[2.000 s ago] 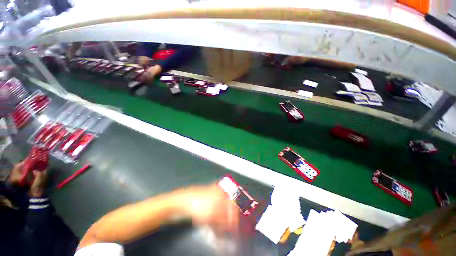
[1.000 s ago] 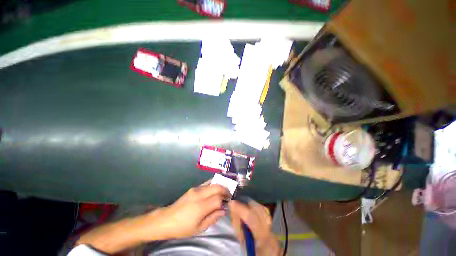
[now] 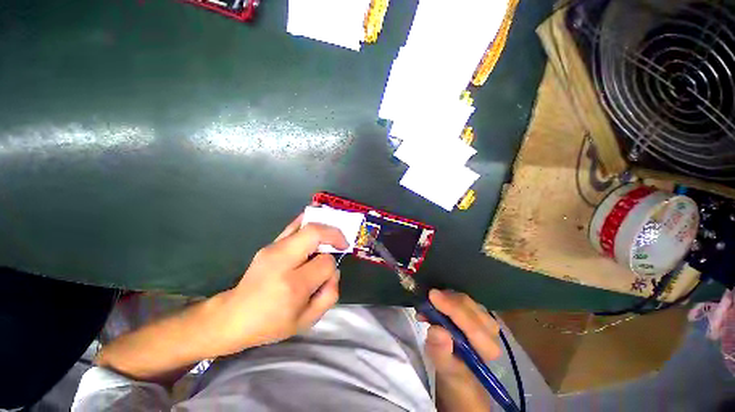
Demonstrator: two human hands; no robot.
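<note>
A red-edged phone assembly [image 3: 399, 236] lies on the dark green bench in front of me. My left hand [image 3: 294, 278] holds a white LCD module [image 3: 332, 221] over the phone's left part, with a thin wire at the fingers. The module's orange-yellow flex edge lies near the middle of the phone. My right hand [image 3: 461, 330] holds a blue-handled soldering iron [image 3: 467, 354]. Its metal tip reaches the flex area; whether it touches is too small to tell.
White LCD modules [image 3: 439, 105] lie in an overlapping row, with more at the top [image 3: 326, 18]. Another phone assembly [image 3: 230, 6] is cut off at the top. At right are a cardboard mat [image 3: 532, 217], a solder wire reel [image 3: 645, 229] and a fan [image 3: 685, 84].
The view has moved closer over the bench. The white module now lies over the phone's left part instead of below it, and the iron's tip is at its flex edge.
</note>
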